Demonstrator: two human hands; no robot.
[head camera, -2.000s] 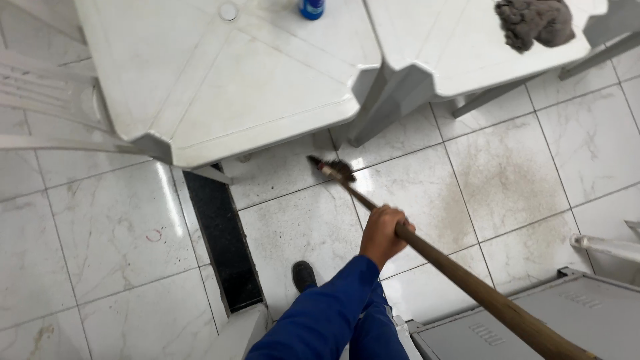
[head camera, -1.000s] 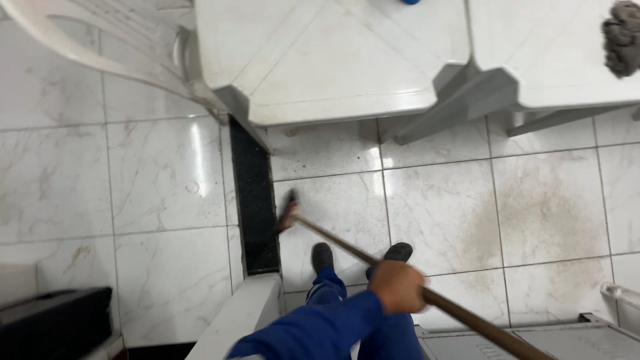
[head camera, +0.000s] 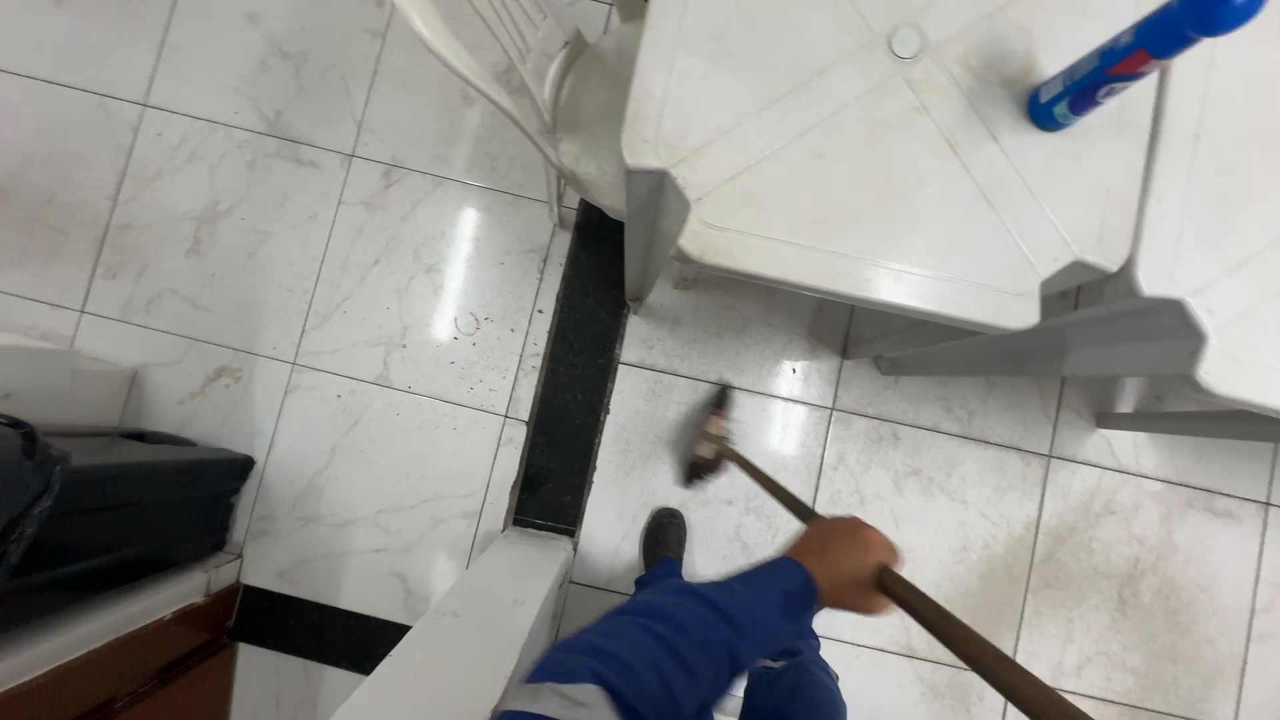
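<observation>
My left hand (head camera: 845, 565), in a blue sleeve with a pale band, is closed around the wooden handle (head camera: 960, 630) of a broom. The handle slants from the lower right up to a small dark-bristled broom head (head camera: 710, 440), blurred, over a white marbled floor tile. Right of a black stone strip (head camera: 570, 400), the head is apart from it. One dark shoe (head camera: 663, 540) shows just below the broom head. Small dark bits of debris (head camera: 455, 365) lie on the tiles left of the strip. My right hand is out of the frame.
White plastic tables (head camera: 850, 150) stand at the upper right, a blue spray can (head camera: 1130, 70) on top. A white plastic chair (head camera: 600, 110) adjoins them. A white partition end (head camera: 480, 620) rises at the bottom; a black case (head camera: 140, 490) is at the left.
The broom head was at the edge of the black strip a second ago; it is now to the right of it, on the white tile. My left hand keeps its hold on the handle.
</observation>
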